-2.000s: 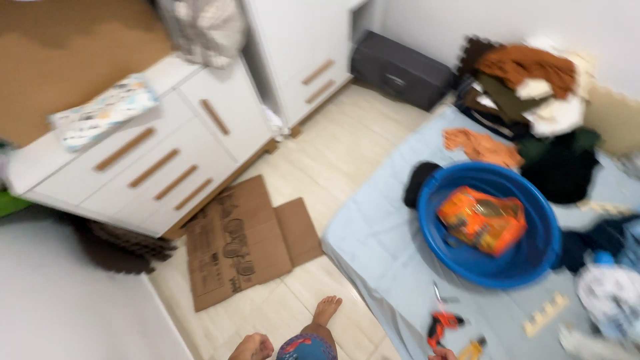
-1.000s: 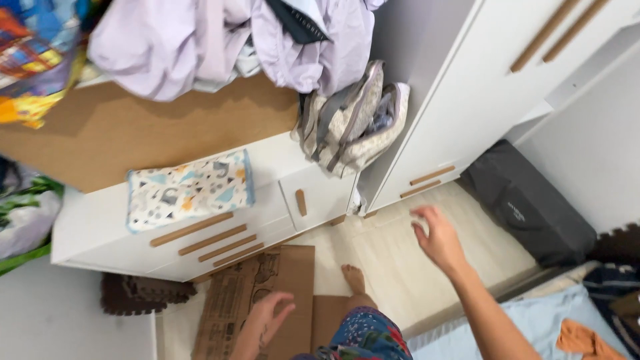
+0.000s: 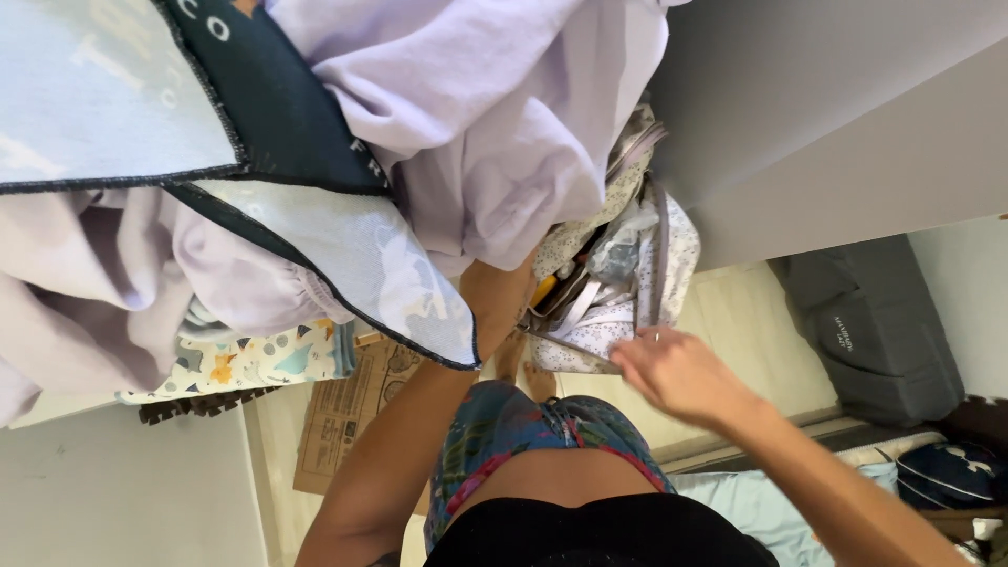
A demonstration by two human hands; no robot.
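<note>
An unzipped patterned fabric bag (image 3: pixel 587 331) stands on the dresser's right end, with a crumpled clear plastic bag (image 3: pixel 624 248), white straps and a yellow item inside. My right hand (image 3: pixel 669 370) pinches the bag's near right rim, a ring on one finger. My left forearm reaches up to the bag's left side; the part of my left hand in sight (image 3: pixel 504 291) lies partly behind hanging lilac cloth (image 3: pixel 488 142), and its fingers are hidden. A dark-edged printed cloth (image 3: pixel 315 118) hangs over the lilac cloth, close to the camera.
A grey wardrobe side (image 3: pixel 827 142) rises right of the bag. Below the cloths lies a folded animal-print cloth (image 3: pixel 276 358). Flattened cardboard (image 3: pixel 354 417) is on the floor at left. A dark grey case (image 3: pixel 874 331) and a bed with a light blue sheet (image 3: pixel 724 504) are at right.
Both hands, apart from the bag one second ago, have moved to it, and my right hand has taken hold of its rim. The view has moved closer to the hanging cloths.
</note>
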